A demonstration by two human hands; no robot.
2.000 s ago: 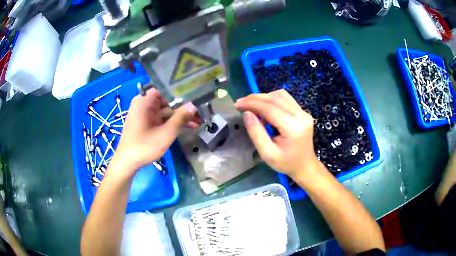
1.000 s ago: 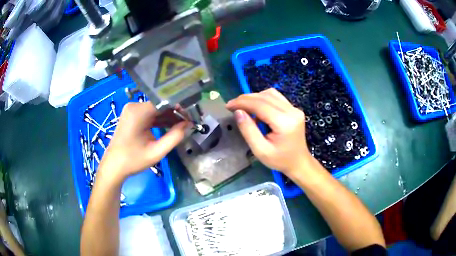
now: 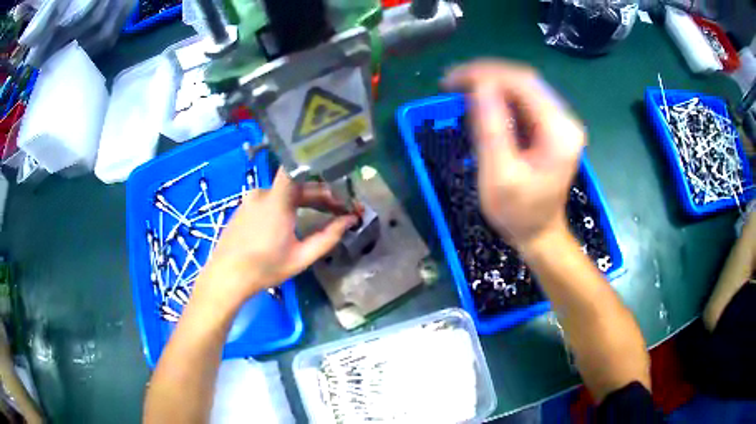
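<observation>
My left hand point(image 3: 278, 228) has its thumb and finger together at the top of the small steel fixture block point(image 3: 361, 234), under the ram point(image 3: 348, 189) of the green press. A thin pin shows faintly at its fingertips; how it is gripped is hidden. My right hand point(image 3: 526, 149) is raised and blurred over the blue ring bin point(image 3: 464, 281), away from the press. Whether it holds anything cannot be told. The guard plate with a yellow warning label point(image 3: 325, 120) is above the block. The grey base plate point(image 3: 377, 281) lies below.
A finished-parts bin point(image 3: 261, 323) with rods stands left of the press. A clear pin box point(image 3: 414, 364) is at the front, with white sheets point(image 3: 249, 393) beside it. A smaller parts bin point(image 3: 705, 153) is far right. Empty plastic boxes point(image 3: 137, 116) stand upper left. A person's arm point(image 3: 734, 269) shows at right.
My right hand has risen from beside the press up and right over the ring bin. My left fingertips have moved onto the fixture block. The view has shifted slightly.
</observation>
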